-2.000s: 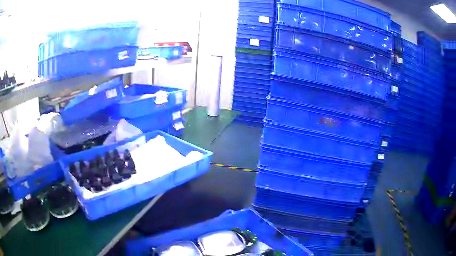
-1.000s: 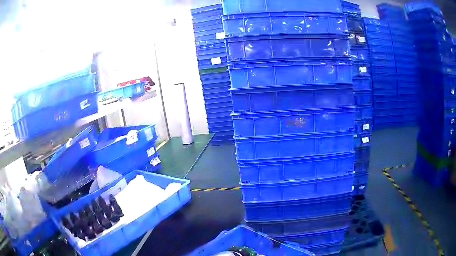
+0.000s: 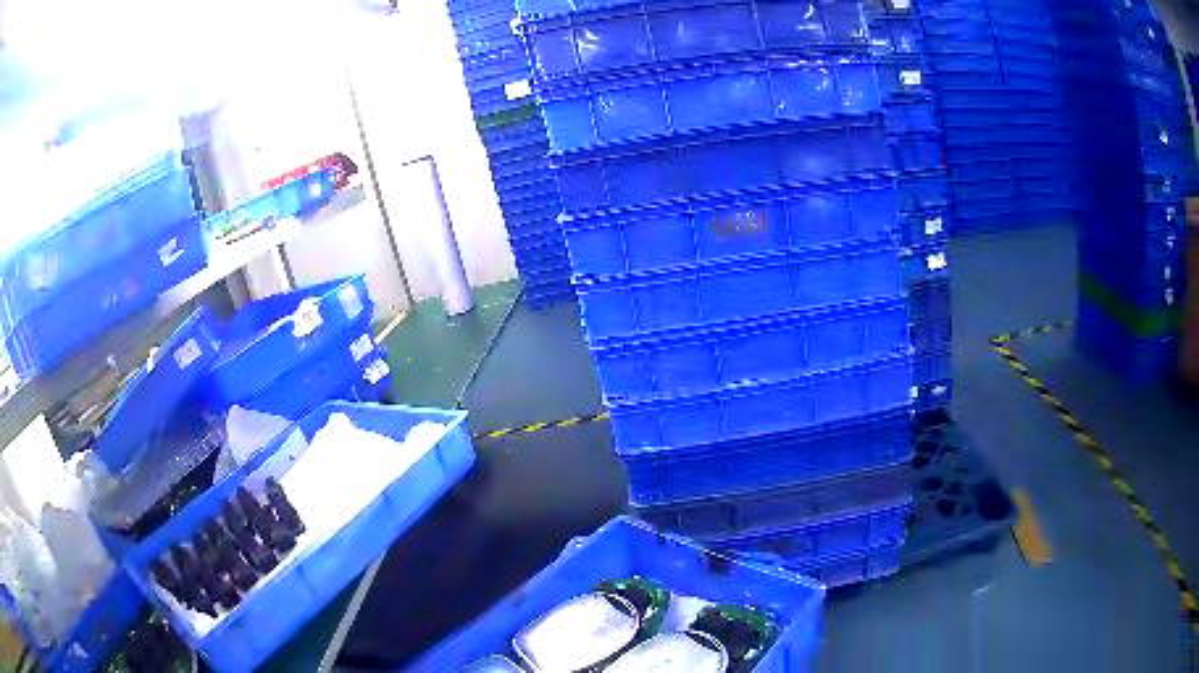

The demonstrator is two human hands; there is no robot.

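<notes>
Neither of my hands is in the picture. A blue plastic crate [image 3: 776, 594] lies nearest in front of me, cut off by the bottom edge. It holds several housing assemblies [image 3: 579, 631] with bright silver-white faces and green and black parts at their rims. To the left, another blue crate [image 3: 423, 487] sits on the bench, tilted in the view. It holds black parts in rows [image 3: 226, 550] at its left end and a bright white liner [image 3: 345, 476] at its right.
A tall stack of blue crates [image 3: 750, 309] stands beyond the near crate, beside a black pallet [image 3: 966, 493]. More blue crates [image 3: 283, 348], a black tray [image 3: 158, 480] and cloudy plastic bags [image 3: 53, 559] are at the left. Yellow-black tape [image 3: 1085, 427] marks the floor at right.
The view has turned right, then tilted down over the last second. The crates and crate stack have shifted left in view, and more of the near crate's housing assemblies shows than one second ago.
</notes>
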